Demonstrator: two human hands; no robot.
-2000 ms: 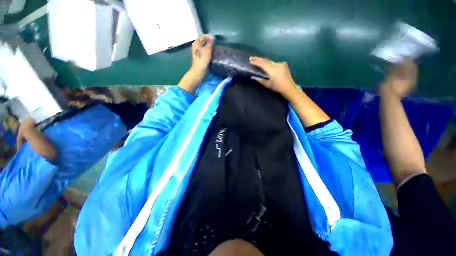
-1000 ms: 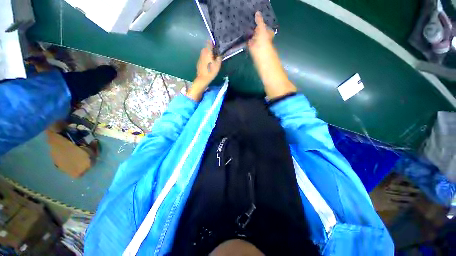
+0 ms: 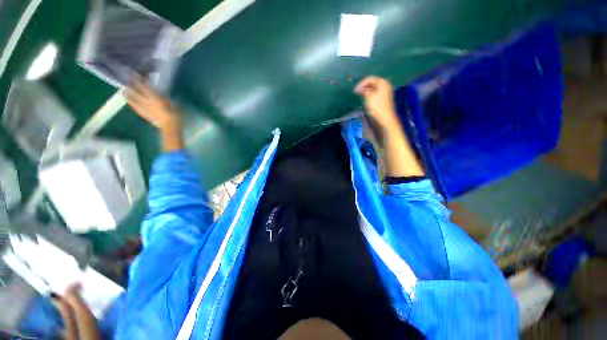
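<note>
My left hand (image 3: 154,109) is stretched out at the upper left, blurred, at the near edge of an open white gift box (image 3: 174,58) with a grey wrapped packet (image 3: 126,41) inside. I cannot tell whether its fingers still touch the box. My right hand (image 3: 378,96) is over the near edge of the green bench, fingers curled, with nothing seen in it. A small white card (image 3: 357,34) lies on the bench beyond my right hand.
More white boxes (image 3: 86,189) stand at the left, blurred. Another person's hand (image 3: 78,312) is at white boxes at the lower left. A blue bin (image 3: 492,109) is at the right beside my right forearm. A pale strip (image 3: 216,20) crosses the green bench (image 3: 266,73).
The view has turned right. The box with the grey packet is now at the upper left, by my left hand. My right hand has come off it and moved back towards the bench edge.
</note>
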